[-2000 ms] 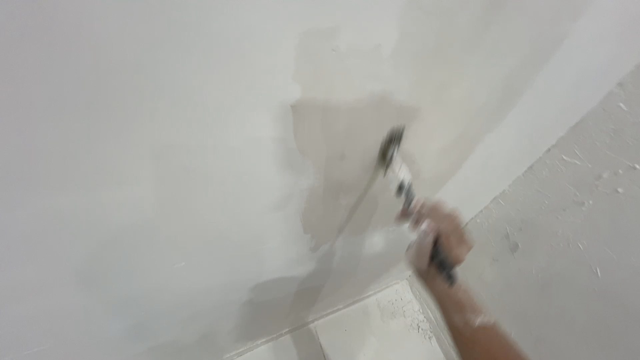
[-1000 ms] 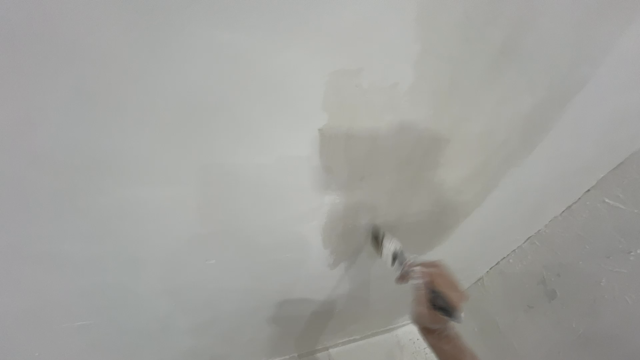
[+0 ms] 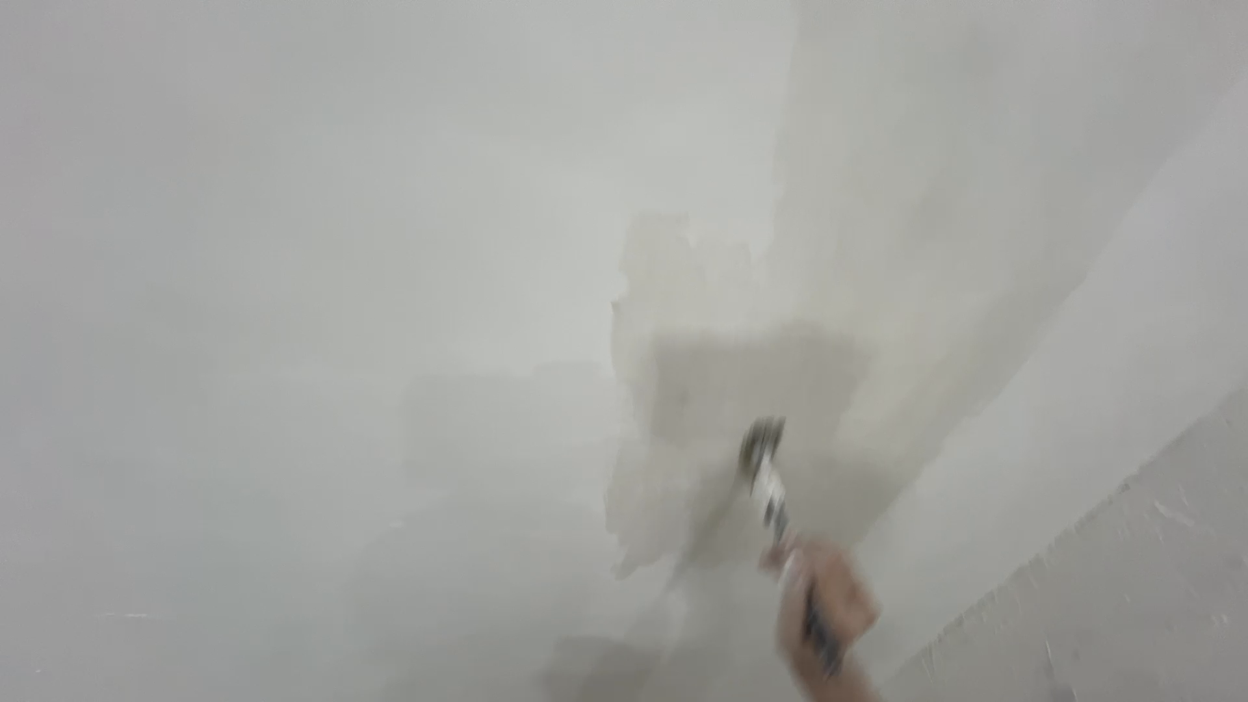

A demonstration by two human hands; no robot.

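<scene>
At the lower right of centre, my right hand [image 3: 827, 609] grips the dark handle of a paintbrush [image 3: 765, 463]. The brush points up and slightly left, its bristles at or close to the pale wall [image 3: 390, 244]. Behind the bristles is a darker beige patch [image 3: 721, 380] with ragged left edges, partly in shadow. Motion blurs the hand and brush, and whether the bristles touch the wall cannot be told. My left hand is out of view.
A speckled grey surface [image 3: 1121, 585] with pale flecks fills the lower right corner, meeting the pale surface along a slanting edge. A shadow [image 3: 604, 668] falls on the wall at the bottom.
The brush in my right hand moved down the patch, then back up it. The view has shifted, and the white ledge or tray seen at the bottom earlier is out of view.
</scene>
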